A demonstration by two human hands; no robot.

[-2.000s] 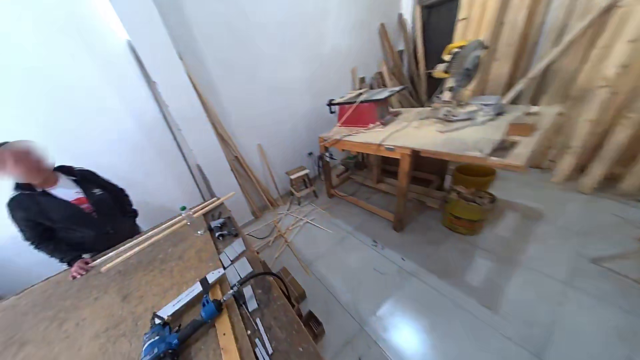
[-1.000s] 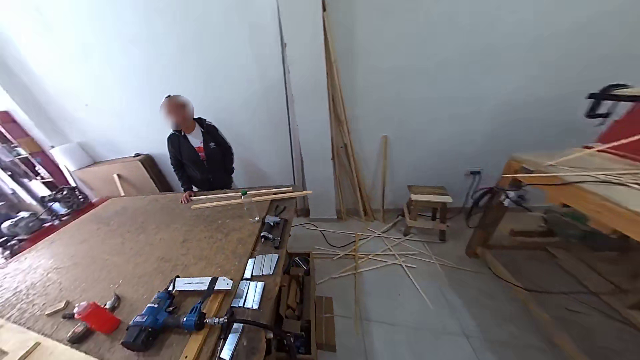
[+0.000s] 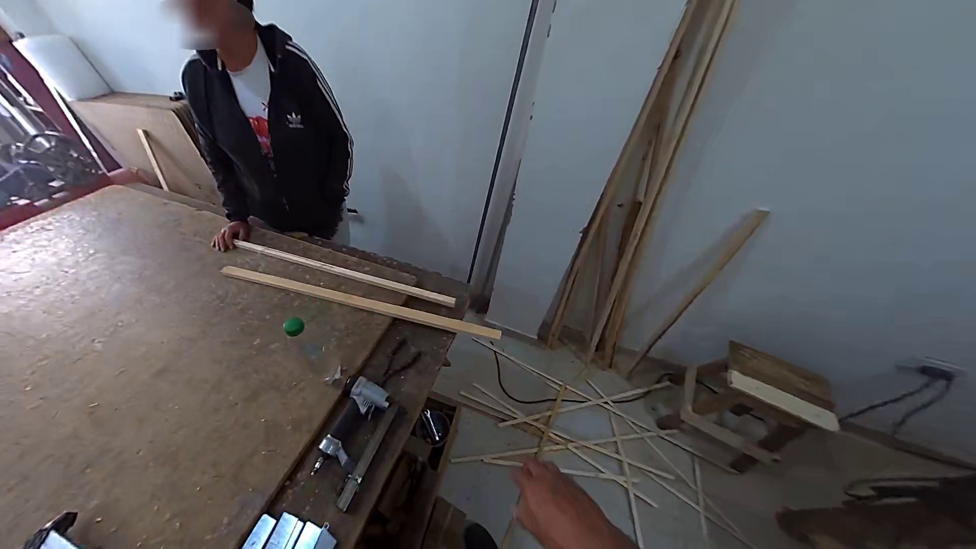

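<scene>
My right hand (image 3: 560,499) is low in the head view, right of the workbench and over the floor, its fingers curled. A thin wooden strip (image 3: 550,419) lines up with the fingertips; whether it is held or lies behind them I cannot tell. My left hand is out of view. Several more thin strips (image 3: 625,465) lie crisscrossed on the floor. Two longer wooden strips (image 3: 358,303) lie side by side on the bench (image 3: 175,381). Near its right edge are a pneumatic tool (image 3: 347,427), black-handled pliers (image 3: 400,362) and metal pieces (image 3: 286,531).
A person (image 3: 267,130) stands behind the bench, one hand near a strip's end. A clear bottle with a green cap (image 3: 293,326) stands on the bench. Boards (image 3: 648,191) lean on the wall, beside a small wooden stool (image 3: 781,385). A black cable crosses the floor.
My right hand has come into view at the bottom. The view has swung left and moved closer to the bench's far end. The other person's face has turned to the left.
</scene>
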